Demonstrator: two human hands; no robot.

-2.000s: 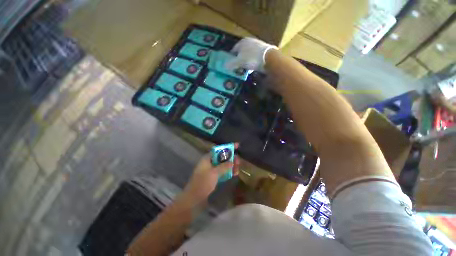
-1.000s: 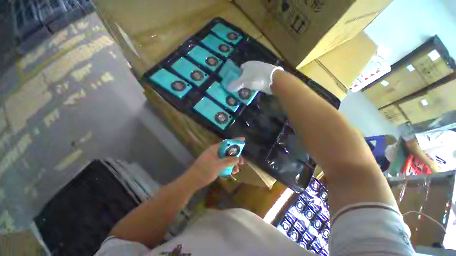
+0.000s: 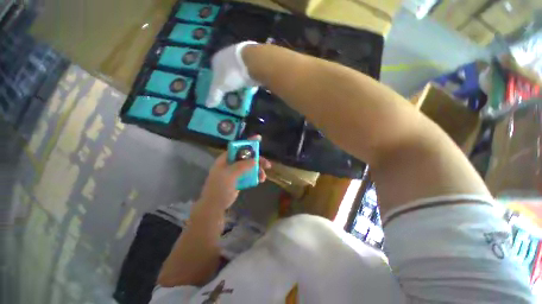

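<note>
Several teal covers with dark round discs lie in a black pocketed tray [image 3: 342,157]. The left column is filled, ending in a cover [image 3: 151,109] at the near left; one cover [image 3: 214,123] lies at the near end of the second column. My white-gloved right hand [image 3: 230,74] is over that column, gripping teal covers [image 3: 236,102]; its fingertips are partly hidden and their exact number cannot be told. My bare left hand [image 3: 223,181] holds a teal cover [image 3: 246,172] upright in front of the tray's near edge, thumb across it, disc showing.
Cardboard [image 3: 89,35] lies beside and behind the tray. A dark stack [image 3: 145,252] stands at lower left. Silvery parts [image 3: 367,219] show below the tray's right end. An open carton [image 3: 448,116] and blue and red items are at right.
The second column has lost covers, and my right hand has moved down it to the near end. My left hand still holds its cover. The view has shifted, so the tray appears farther left.
</note>
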